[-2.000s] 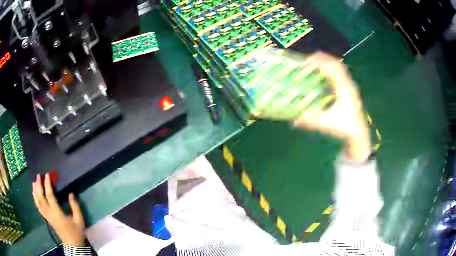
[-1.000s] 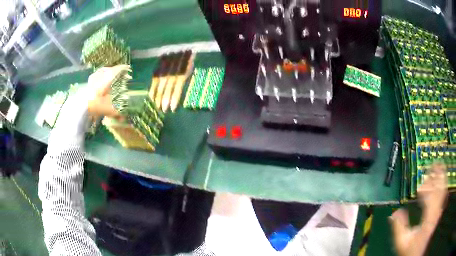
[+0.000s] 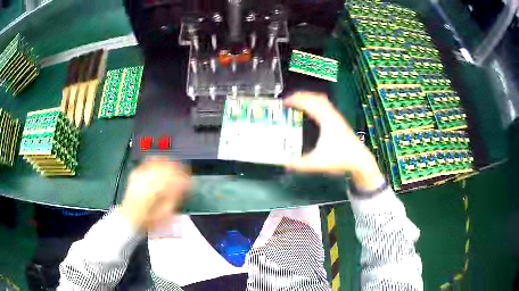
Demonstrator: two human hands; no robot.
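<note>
My right hand (image 3: 333,136) holds a circuit board panel (image 3: 260,132) by its right side, pale side facing up, over the front of the black test fixture (image 3: 190,149). The clear pressure plate (image 3: 234,79) with metal posts stands just behind the panel. The board nest below the plate is mostly hidden. My left hand (image 3: 156,187) is blurred, in front of the red push buttons (image 3: 155,142), with nothing visible in it; its finger pose is unclear.
The large board stack (image 3: 418,96) is at the right. A narrow board strip (image 3: 313,65) lies right of the plate. At left are brushes (image 3: 82,91), a flat green board (image 3: 120,92), a small board stack (image 3: 50,142) and further stacks at the left edge.
My right hand has moved from the large stack to the fixture front and now holds a panel. My left hand has moved from the left stacks to near the red buttons. The view has shifted.
</note>
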